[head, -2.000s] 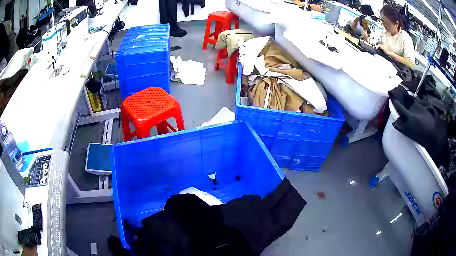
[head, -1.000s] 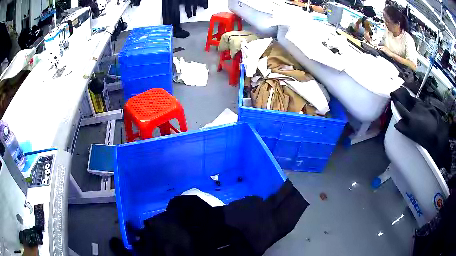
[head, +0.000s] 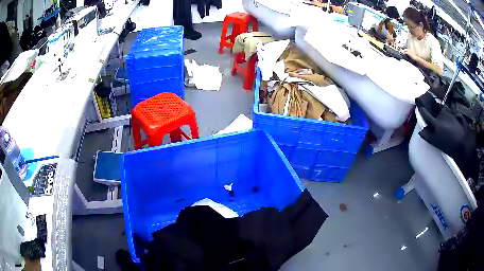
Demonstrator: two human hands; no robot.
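Note:
No hand of mine shows clearly in the head view. The nearest large thing is an open blue bin (head: pixel 207 164), with black cloth (head: pixel 233 233) heaped in its near part and over its right side. A white piece (head: pixel 218 207) lies partly under the cloth. At the lower left are small black pieces (head: pixel 33 249) on a brown piece (head: pixel 33 264), cut off by the bottom edge. A tray of small parts (head: pixel 44 179) with a blue edge lies on the white tabletop (head: pixel 45 116).
A red stool (head: pixel 163 112) stands behind the bin. A second blue bin (head: pixel 310 145) holds tan and white pieces (head: pixel 300 87). More blue bins (head: pixel 155 63) stand farther back. A foot pedal (head: pixel 109 166) is under the left table. A seated person (head: pixel 423 45) works at the upper right.
The whole view has shifted slightly, so the bins and stool appear a little farther right than in the earliest frame. The bins, stool and black cloth keep their places relative to each other.

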